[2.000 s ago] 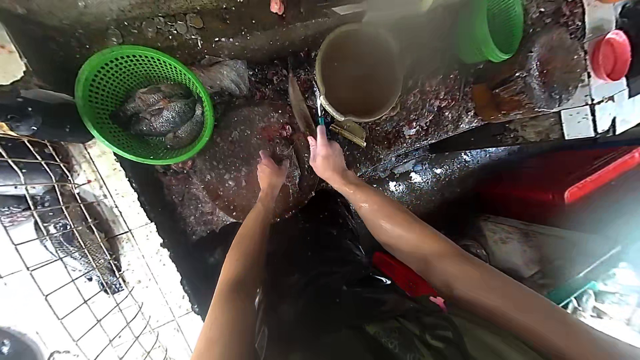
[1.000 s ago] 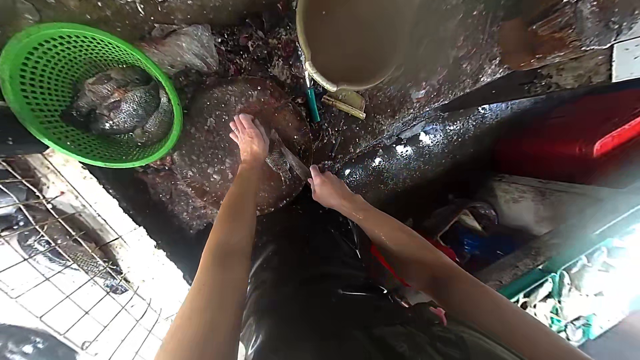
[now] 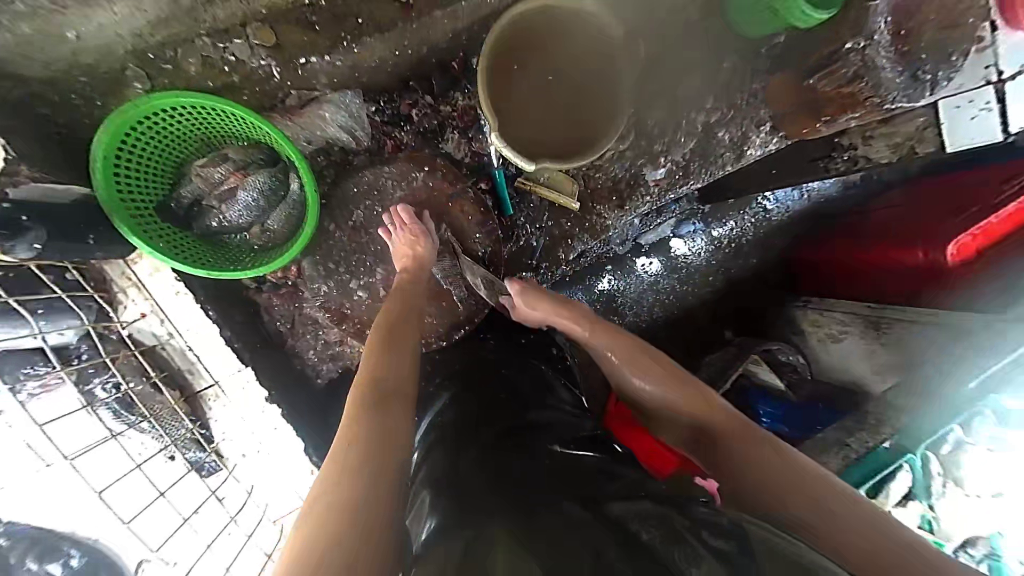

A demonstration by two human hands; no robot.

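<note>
My left hand [image 3: 411,240] lies on a fish [image 3: 450,272] on a round chopping block [image 3: 368,208], its fingers spread toward the far side. Much of the fish's head end is hidden by the hand. My right hand [image 3: 532,302] grips a knife [image 3: 480,282], the blade pointing up and left along the fish's right side. Left of the block stands a green plastic basket [image 3: 308,232] with several scaly fish [image 3: 248,200] in it. Beyond the block, a tool with a teal handle [image 3: 502,190] and a pale flat-ended tool [image 3: 549,194] lie near a bucket.
The round bucket [image 3: 490,120] of murky water stands at the far side. A clear plastic bag [image 3: 340,120] lies behind the basket. A wire grid [image 3: 96,400] covers fish at the left. A red container [image 3: 904,232] and a green crate of fish [image 3: 916,480] are at the right.
Two seconds ago my right hand was at the teal-handled tool by the bucket; it has since moved down to the block's right edge and holds the knife. The view has shifted somewhat.
</note>
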